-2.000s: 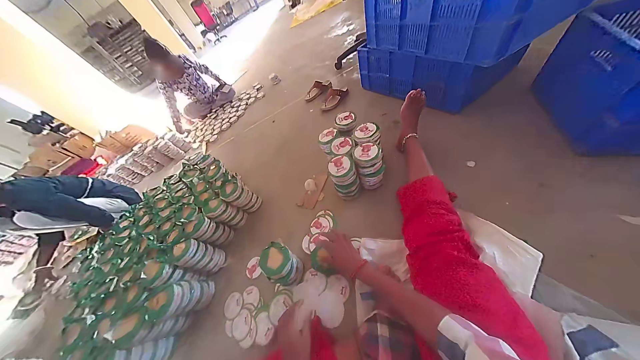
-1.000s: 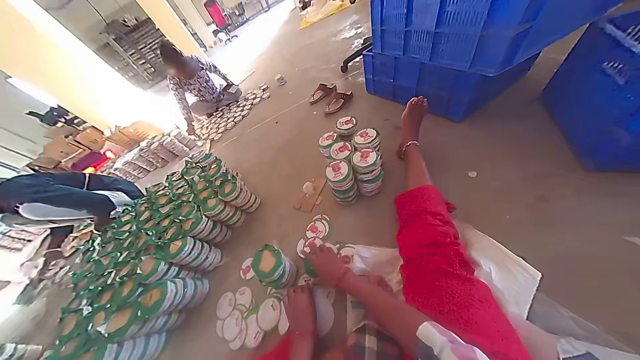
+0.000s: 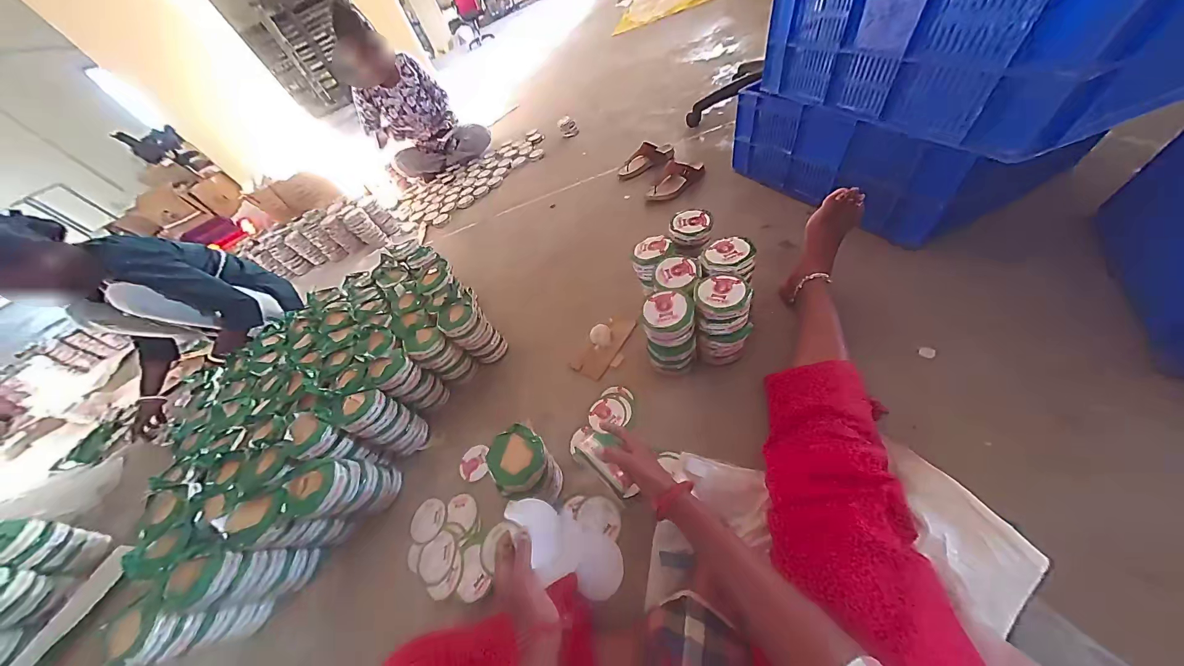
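My left hand is low in the middle, its fingers and thumb on a round pale disc. Beside it lie white translucent round sheets and a loose group of printed round discs. Just above stands a short stack of discs with a green wrapper and brown top. My right hand, with a red band at the wrist, has its fingers spread over tilted green-rimmed discs; whether it grips them is unclear. More printed discs lie just beyond its fingers.
Several green-wrapped stacks fill the left floor. Printed stacks stand ahead, near a brown card piece. An outstretched leg in red, sandals and blue crates are to the right. Two people work at left.
My left hand has moved left from beside the right hand to a pale disc. The right hand has shifted onto the green-rimmed discs. The person at the far left has leaned further into view.
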